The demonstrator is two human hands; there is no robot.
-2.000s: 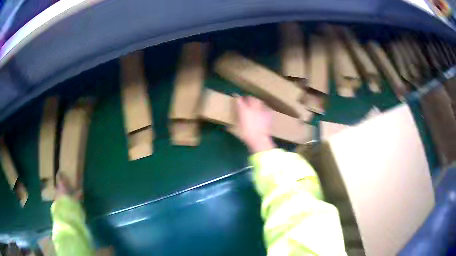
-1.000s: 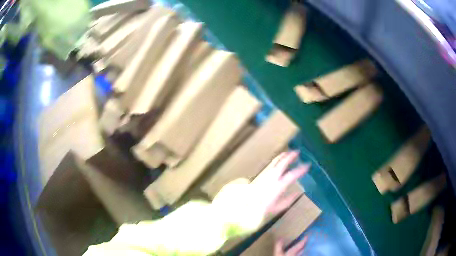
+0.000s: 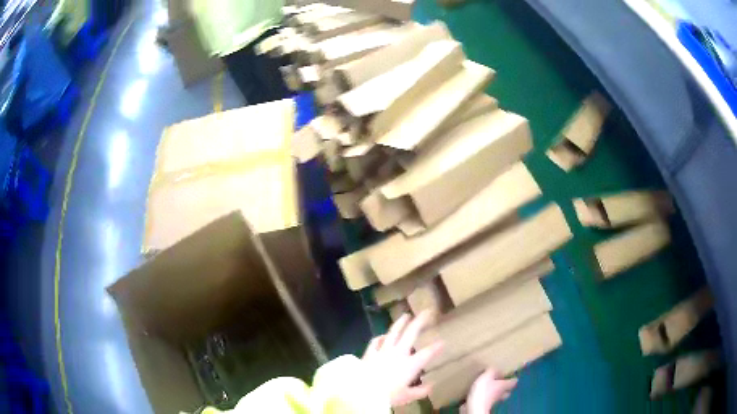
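Observation:
Several long brown boxes (image 3: pixel 485 275) lie side by side in an overlapping pile along the bench edge. My left hand (image 3: pixel 400 356) is at the bottom centre, fingers spread, against the left ends of the nearest boxes. No object shows gripped in it. My right hand (image 3: pixel 489 392) is just to its right, at the near side of the closest long box (image 3: pixel 501 360). It is mostly cut off by the bottom edge, with only a few fingertips showing, so its grip cannot be told.
An open master carton (image 3: pixel 218 283) stands at lower left, with shiny film inside. A closed large carton (image 3: pixel 222 174) is behind it. The green conveyor (image 3: pixel 558 194) carries scattered long boxes at right. A person in yellow-green (image 3: pixel 238 24) is at the top. A yellow floor line runs at far left.
The view has swung from the conveyor to the pile and cartons. My left hand has gone from reaching over the pile's near boxes to their left ends. Two near boxes now lie side by side.

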